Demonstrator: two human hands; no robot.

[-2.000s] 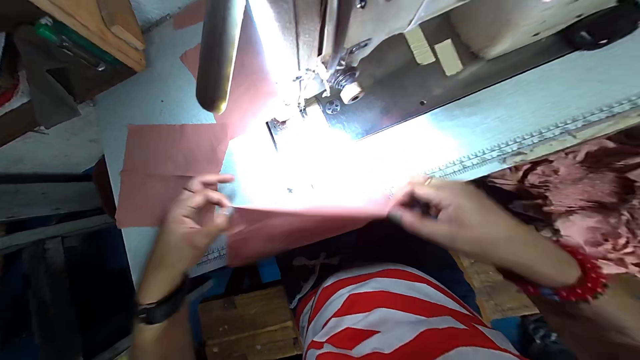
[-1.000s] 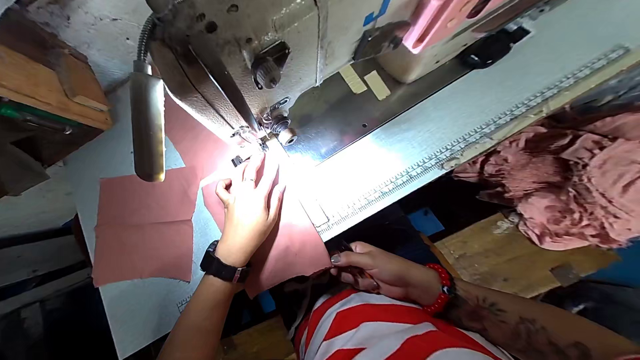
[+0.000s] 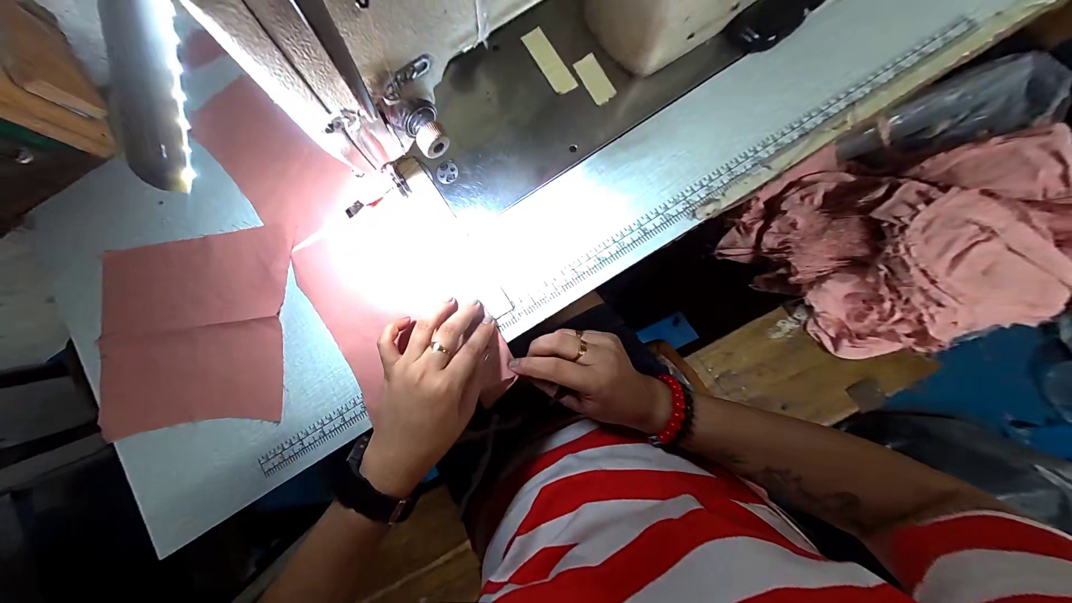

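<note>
A pink fabric piece [image 3: 335, 314] runs from the needle area of the sewing machine [image 3: 389, 172] toward the table's front edge, its middle washed out by the lamp's glare. My left hand [image 3: 431, 385] lies palm down on this fabric, fingers a little spread. Beside it, my right hand [image 3: 586, 373] pinches the near edge of the fabric between thumb and fingers. Left of them, a separate pink fabric piece with a crosswise seam or fold [image 3: 193, 335] lies flat on the table. Another pink piece [image 3: 260, 159] lies behind, left of the needle.
A lamp [image 3: 146, 92] hangs at the upper left near a wooden box [image 3: 54, 75]. A printed ruler scale [image 3: 754, 155] follows the front edge of the white sewing table [image 3: 201, 494]. Crumpled pink fabric [image 3: 946, 243] is heaped at the right, beside a plastic-wrapped bundle [image 3: 963, 105].
My left hand has moved from beside the needle back toward the table's front edge. Two seconds ago both hands held the pink fabric stretched between them. The view has shifted.
</note>
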